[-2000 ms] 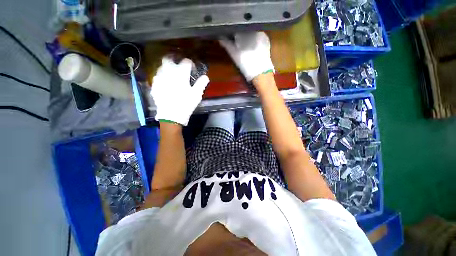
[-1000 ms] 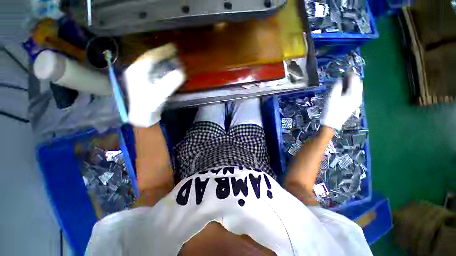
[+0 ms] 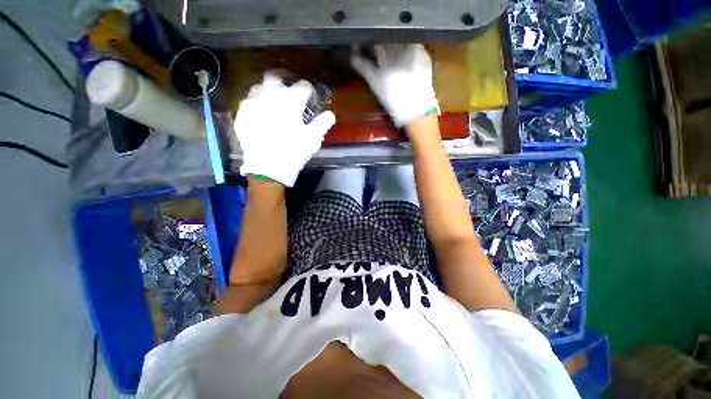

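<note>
My left hand (image 3: 279,128), in a white glove with a green cuff edge, holds small silver-grey metal parts (image 3: 316,100) between thumb and fingers over the left of the amber pad. My right hand (image 3: 401,82), gloved the same way, reaches over the amber pad (image 3: 470,68) with its fingertips close to the front edge of the machine head (image 3: 335,19). Whether the right fingers hold a part cannot be made out; the spot at their tips is dark and blurred. The red pad (image 3: 362,129) lies along the table's near side, between the hands.
Blue bins of loose metal parts stand at right (image 3: 583,241), upper right (image 3: 607,74) and lower left (image 3: 105,273). Left of the pads are a white bottle (image 3: 144,101), a dark cup (image 3: 195,72) with a light-blue brush (image 3: 211,136), and a dark phone (image 3: 127,132).
A second ago my right hand was over the right-hand bins; it has moved left to the machine's front edge. My left hand has shifted slightly, still holding parts.
</note>
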